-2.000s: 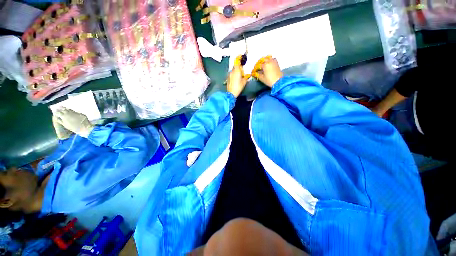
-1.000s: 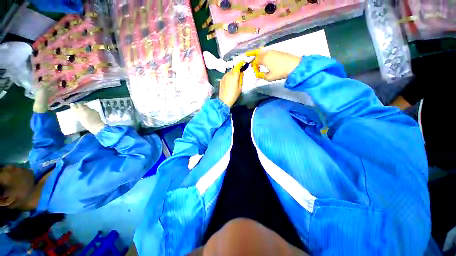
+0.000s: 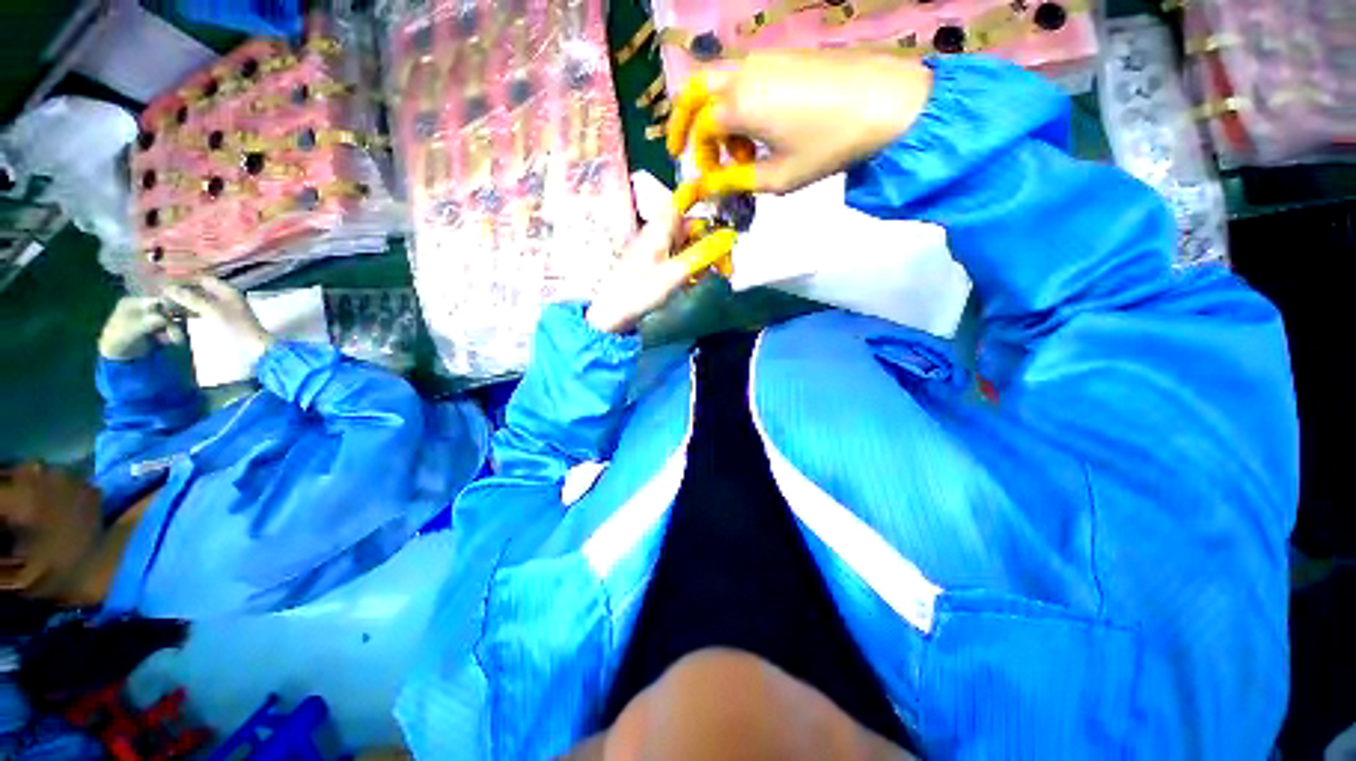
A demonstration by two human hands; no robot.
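A wristwatch [image 3: 732, 213] with a dark round case is between my two hands, above the bench edge. My left hand [image 3: 650, 272], with yellow-orange finger cots, grips the watch from the left and below. My right hand [image 3: 796, 127], also with yellow-orange finger cots, is bent over the watch from above; its fingertips are at or very near the case, and contact is unclear. The watch band is mostly hidden by the fingers. A white paper sheet [image 3: 877, 256] lies on the bench below my right hand and is partly covered by my sleeve.
Pink foam trays of gold-banded watches stand behind my hands [image 3: 892, 42], at the left [image 3: 246, 149] and under clear plastic [image 3: 506, 193]. A clear packet [image 3: 1153, 112] lies right. A person in blue with whitish gloves [image 3: 223, 312] works at my left.
My right hand has moved up and over the watch, its arm reaching farther forward. My left hand has shifted slightly left. The watch appears larger and closer. The neighbour's hands have come together.
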